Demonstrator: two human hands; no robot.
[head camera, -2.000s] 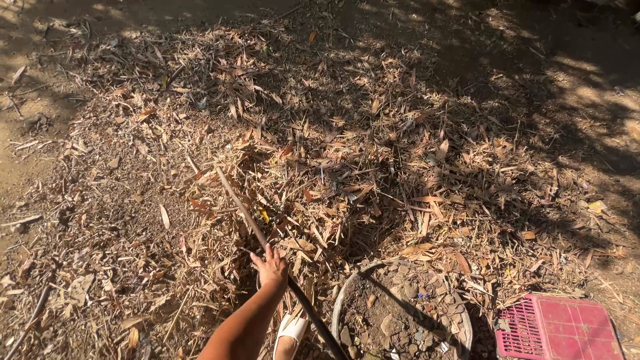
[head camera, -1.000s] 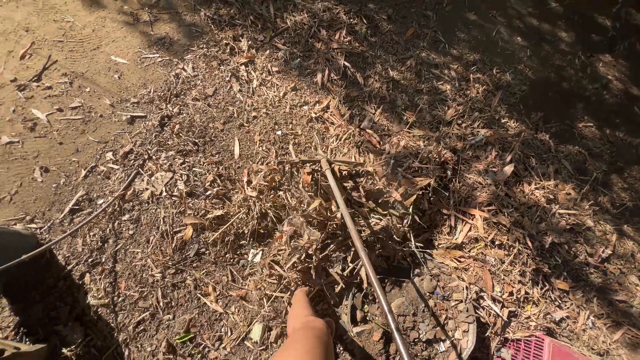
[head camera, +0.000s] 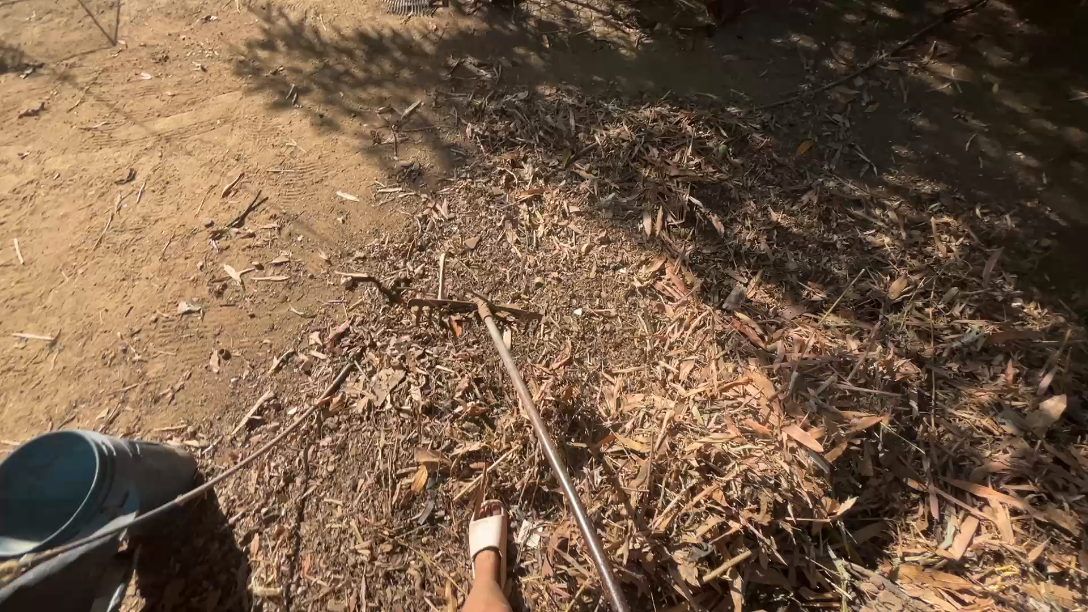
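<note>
Neither my left hand nor my right hand is in view. A rake with a rusty metal head (head camera: 450, 304) rests on dry leaves and twigs left of the middle. Its long handle (head camera: 544, 438) slants down to the right and leaves the bottom edge, where its upper end is hidden. Brown leaf litter (head camera: 765, 408) lies in a thick layer right of the handle and more thinly around the rake head. My foot in a white sandal (head camera: 487, 534) stands on the litter left of the handle.
A blue-green bucket (head camera: 106, 476) is at the lower left, with a long thin stick (head camera: 229, 474) passing across it. Bare sandy soil (head camera: 170, 212) lies at the upper left. A fan-shaped rake head (head camera: 410, 7) shows at the top edge, and a branch (head camera: 875, 59) at the upper right.
Two seconds ago a hand was on the rake handle; now no hand shows. The rake head has moved left across the litter. The view has swung left, and the pink crate and round container are out of it.
</note>
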